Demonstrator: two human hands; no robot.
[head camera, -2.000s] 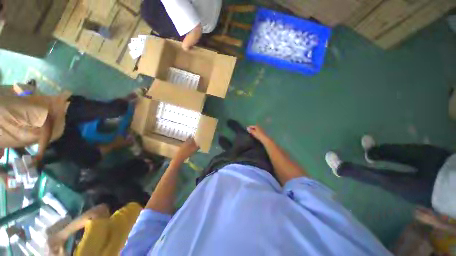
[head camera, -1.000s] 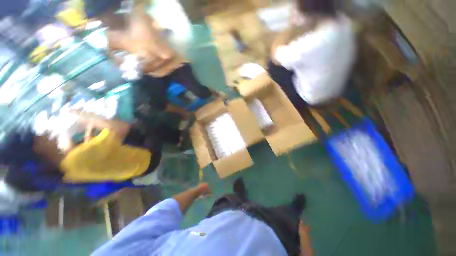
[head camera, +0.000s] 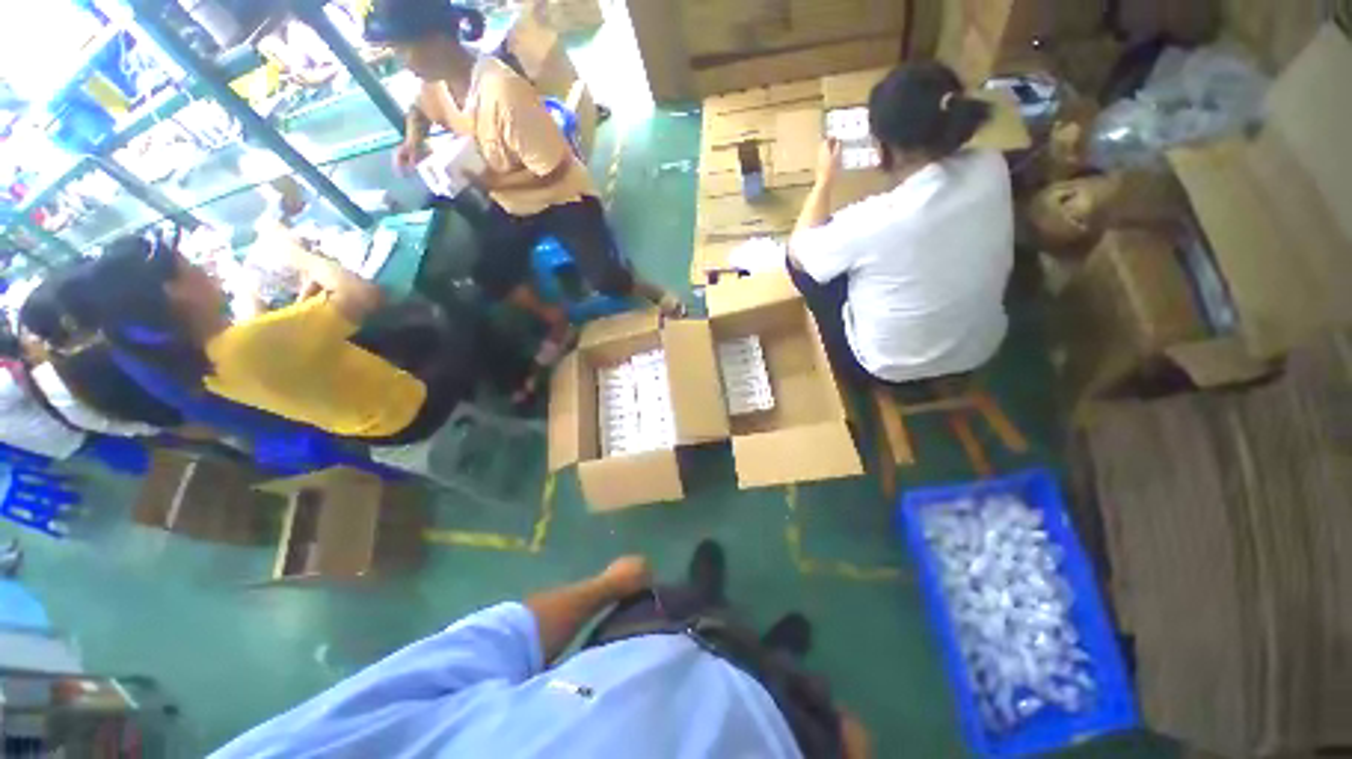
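Two open brown cartons stand side by side on the floor ahead of me. The left carton (head camera: 633, 482) holds rows of small white boxes. The right carton (head camera: 801, 457) holds a shorter row of white boxes and bare space beside them. My left hand (head camera: 627, 575) is in front of my waist, below the left carton and apart from it. Its fingers look curled, but it is too small to tell if it holds anything. Only a small patch of skin (head camera: 856, 738) shows on my right side at the bottom edge; the right hand's shape cannot be made out.
A blue crate (head camera: 922, 593) of small whitish parts stands on the right. A person in white (head camera: 934, 267) sits on a wooden stool beyond the cartons. People in orange (head camera: 519, 141) and yellow (head camera: 319, 371) are at left. Stacked flattened cardboard (head camera: 1216, 519) is far right; smaller cartons (head camera: 363, 519) are left.
The view has turned: the cartons are now straight ahead and the blue crate at lower right. My left hand has left the left carton's flap and is at my waist.
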